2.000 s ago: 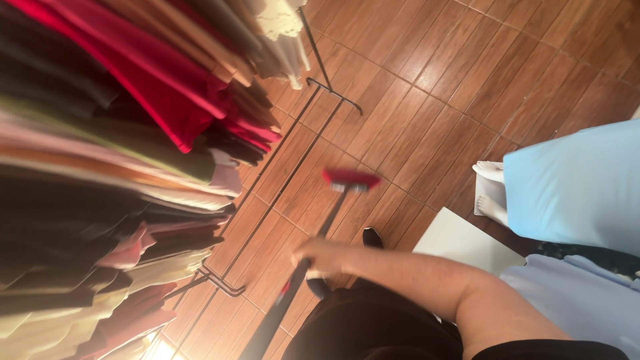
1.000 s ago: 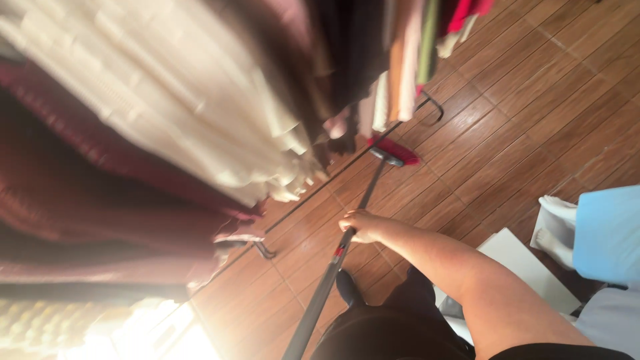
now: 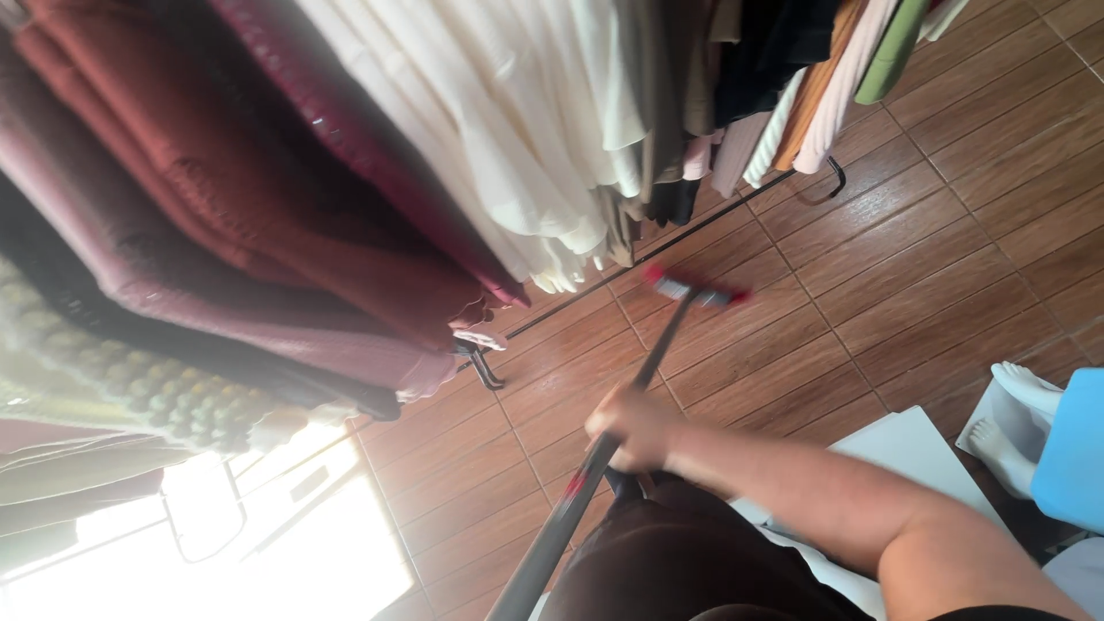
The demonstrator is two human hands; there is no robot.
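Note:
My right hand (image 3: pixel 634 427) grips the dark handle of a broom (image 3: pixel 552 526) around its lower middle. From the hand the handle slants up and right to a red and grey broom head (image 3: pixel 699 289), blurred, on the wood-look tiled floor (image 3: pixel 914 302). The head lies just beyond the base bar of a clothes rack, on the open floor side. The handle's upper part leaves the bottom edge of the view. My left hand is out of view.
Hanging garments (image 3: pixel 535 129) fill the upper left above the rack's black metal base bar (image 3: pixel 586 297). A white box or panel (image 3: pixel 914 457) lies to the right, near mannequin feet (image 3: pixel 1000 440) and a light-blue garment (image 3: pixel 1074 457). Bright light falls at lower left.
The view has shifted strongly along the rack. The broom head, overlapping the rack's base bar a second ago, is now on the near side of it. My right hand still holds the handle.

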